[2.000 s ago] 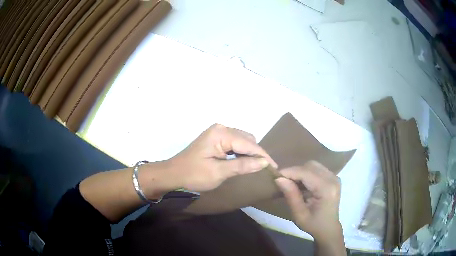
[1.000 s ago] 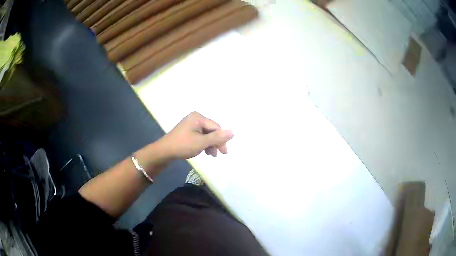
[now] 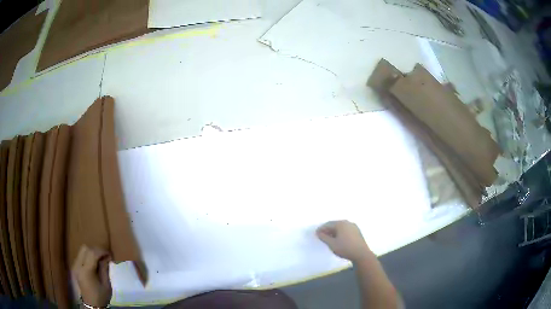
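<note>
My left hand (image 3: 92,274) is at the lower left, cut off by the bottom edge, with its fingers closed at the lower end of a brown panel (image 3: 84,181). This panel lies at the right end of the row of folded panels (image 3: 33,199), is spread wider than the others and has a dark line along it. My right hand (image 3: 343,239) is over the front part of the white work sheet (image 3: 260,175), with curled fingers and nothing visible in them.
A pile of loose brown panels (image 3: 450,108) lies at the right, beside crumpled clear plastic (image 3: 513,114). Flat brown pieces (image 3: 96,27) and a white sheet (image 3: 202,12) lie at the back left. The table's front edge curves below the white sheet.
The view has turned. Two seconds ago both hands pinched a panel over the white sheet. One second ago only my left hand showed, away from the row; now it is at the row and my right hand shows.
</note>
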